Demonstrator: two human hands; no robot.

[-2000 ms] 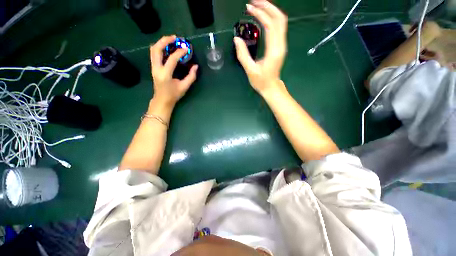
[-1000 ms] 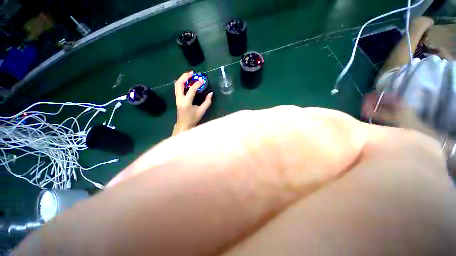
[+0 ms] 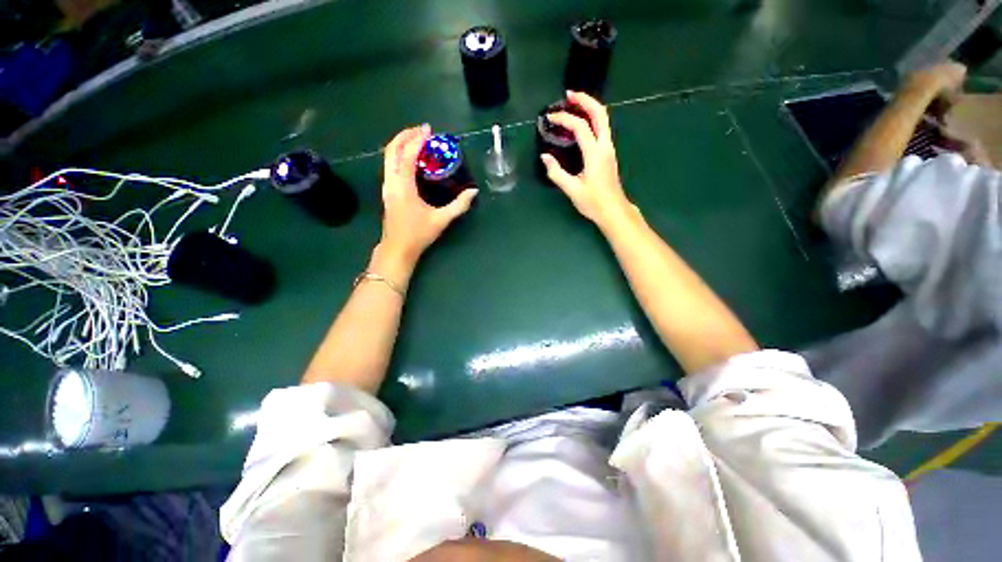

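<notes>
My left hand (image 3: pixel 423 203) is around a black LED cylinder unit (image 3: pixel 441 160), whose round top glows blue and red. My right hand (image 3: pixel 588 165) is around another black cylinder unit (image 3: pixel 553 130) with a dark top, fingers over its upper right side. Both units stand upright on the dark-green bench (image 3: pixel 527 269). A small clear bottle (image 3: pixel 500 168) with a pale upright stem stands between them. Behind stand a black unit with a bright white spot on top (image 3: pixel 486 75) and one with a dark dotted top (image 3: pixel 590 55).
At left are a black unit (image 3: pixel 315 189) with a cable end at its lit top, a matte black cylinder (image 3: pixel 222 267), tangled white cables (image 3: pixel 99 258) and a white tub (image 3: pixel 115 408). At right a neighbouring worker's arm (image 3: pixel 895 132) reaches over a dark panel (image 3: pixel 835 115).
My right arm, close to the camera a second ago, is back down with its hand at the right unit. The back left unit's top now shows a white light. The camera view has shifted.
</notes>
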